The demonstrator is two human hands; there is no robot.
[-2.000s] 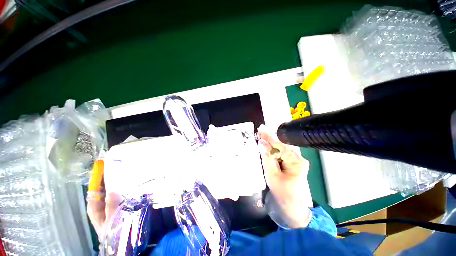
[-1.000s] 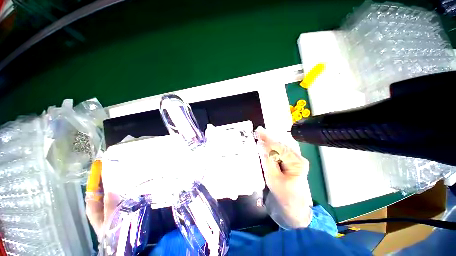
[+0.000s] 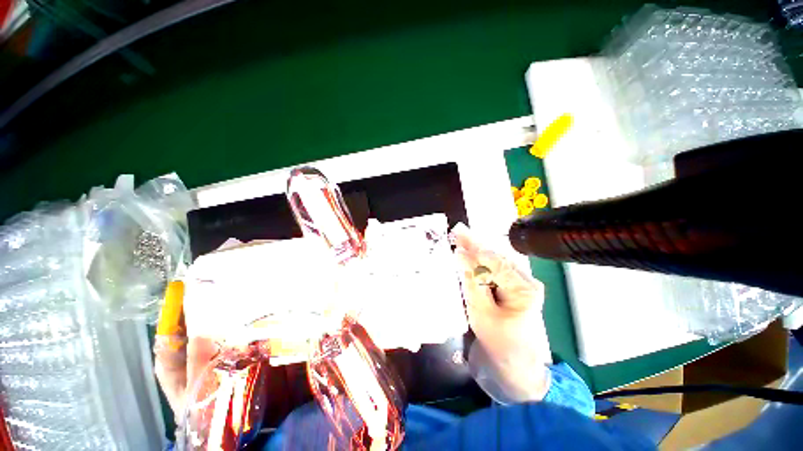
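Note:
An overexposed white housing (image 3: 326, 295) lies over a dark, white-bordered mat (image 3: 405, 189) at the centre. Three glossy lobes (image 3: 324, 211) with a reddish tint lie over it, one at the top and two at the bottom. My left hand (image 3: 180, 361), partly hidden by a lobe, holds the housing's left end; an orange finger cot (image 3: 173, 308) covers one finger. My right hand (image 3: 502, 308) is at the housing's right edge with fingers curled around a thin, pale gold stick, its kind unclear. A large black tapered tool body (image 3: 634, 231) reaches in from the right, its nose near my right hand.
Clear blister trays stand at left (image 3: 44, 326) and right (image 3: 704, 79). A clear bag with grey grains (image 3: 145, 251) lies at left. A white slab (image 3: 616, 299), small yellow pieces (image 3: 530, 197) and a yellow tube (image 3: 552, 135) are at right. An open cardboard box (image 3: 731, 379) is lower right.
The black tool body has drawn back slightly to the right from my right hand since the earliest frame. The lobes' tint has turned from purple to reddish. My hands have hardly moved.

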